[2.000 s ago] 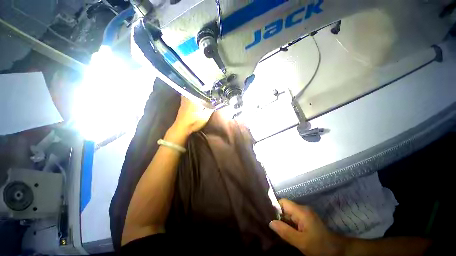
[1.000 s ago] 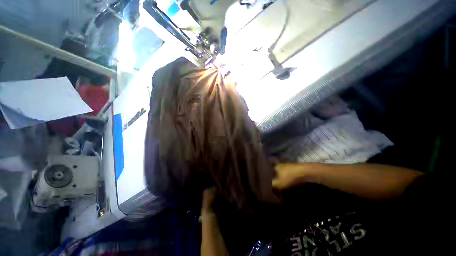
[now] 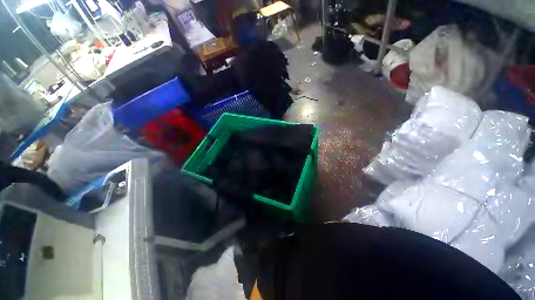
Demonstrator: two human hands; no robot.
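Note:
Neither of my hands can be made out in the head view. The green plastic crate (image 3: 304, 181) stands in front of me with dark cloth (image 3: 258, 158) in it. A large black shape, perhaps my sleeve or clothing (image 3: 375, 263), fills the lower middle and right, with a small orange-yellow patch at its lower left that I cannot identify. Part of the white machine table (image 3: 114, 234) shows at the lower left. The brown garment piece is not in view.
Shiny white bundles in clear plastic (image 3: 446, 193) lie on the right. Blue (image 3: 152, 105) and red (image 3: 173, 135) baskets stand left of the crate. White cloth (image 3: 220, 278) lies low beside the table. Other worktables (image 3: 141, 53) are at the upper left. A metal post (image 3: 386, 32) stands at the back.
The view has swung away from the needle area to the floor and crate. The brown garment piece and both hands, seen at the machine before, are out of sight.

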